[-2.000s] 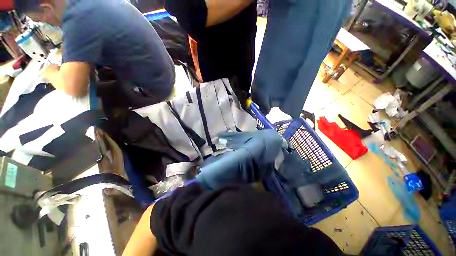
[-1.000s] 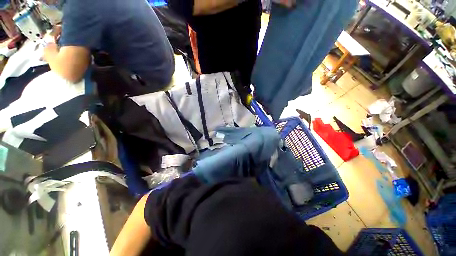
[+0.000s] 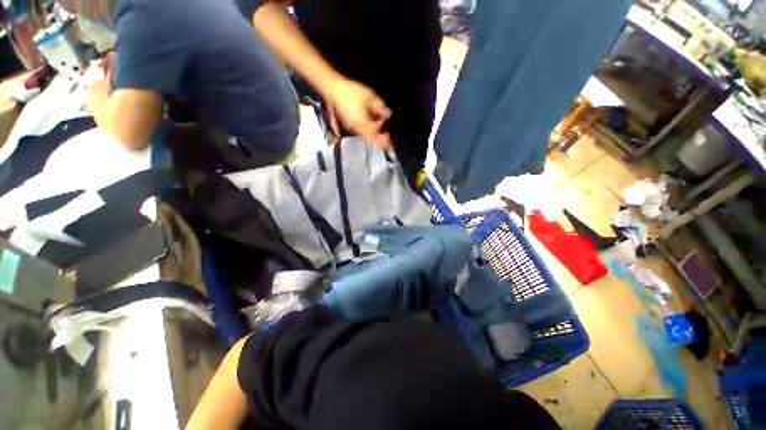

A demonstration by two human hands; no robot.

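Neither of my hands is in the picture. Part of a bare arm in a black sleeve [image 3: 353, 369] shows at the bottom, its hand cut off by the lower edge. A blue garment [image 3: 395, 273] lies bunched just beyond the sleeve, partly over a blue lattice basket [image 3: 564, 348]. Grey-and-black pieces [image 3: 369, 189] lie heaped behind it. A small grey-silver roll [image 3: 296, 282] in clear plastic sits left of the blue garment.
A standing person [image 3: 361, 105] reaches a hand down to the grey pieces. Another person [image 3: 197, 76] bends over the left table. Blue cloth [image 3: 529, 92] hangs at top centre-right. Black and white cut pieces [image 3: 113, 222] lie left. Red scrap [image 3: 567, 249] and other scraps lie on the floor.
The standing person's hand has come down to the top of the grey pieces. The hanging blue cloth has shifted right. The bunched blue garment stays in about the same place.
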